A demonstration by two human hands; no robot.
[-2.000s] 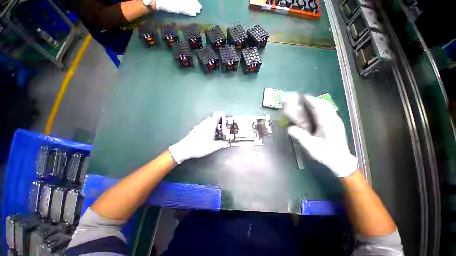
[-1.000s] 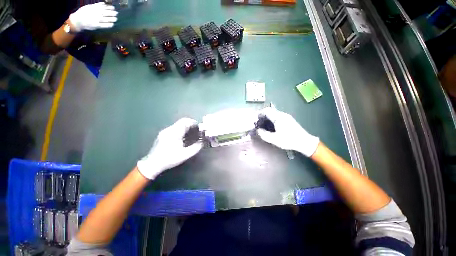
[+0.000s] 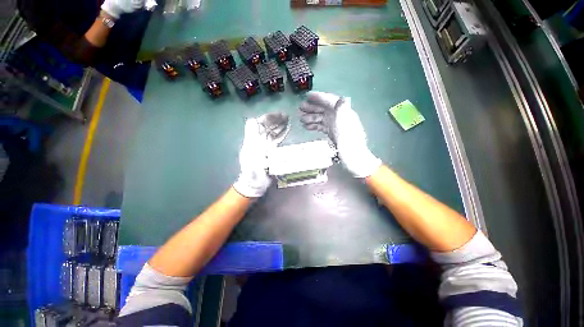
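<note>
A silver-white metal frame point(image 3: 302, 159) lies on the green bench mat in front of me, its flat pale face up and a green strip showing along its near side. My gloved left hand point(image 3: 259, 153) is at its left end, fingers apart and pointing away, greyish fingertips showing. My gloved right hand point(image 3: 342, 134) is at its right end, also open, fingers beyond the frame's far edge. Both hands look empty; they touch or nearly touch the ends. A green square point(image 3: 406, 115) lies at the right. The pale square is not visible.
Finned black modules point(image 3: 245, 80) stand in two rows at the far side. A blue tote point(image 3: 48, 255) with boxed units is at lower left. A metal-railed conveyor point(image 3: 512, 128) with grey units runs along the right. Another person's gloved hand point(image 3: 121, 6) is at upper left.
Both hands have let go of the frame's ends and moved up and inward, fingers opening. The frame now lies with its pale face up. The pale square has gone from sight near my right hand.
</note>
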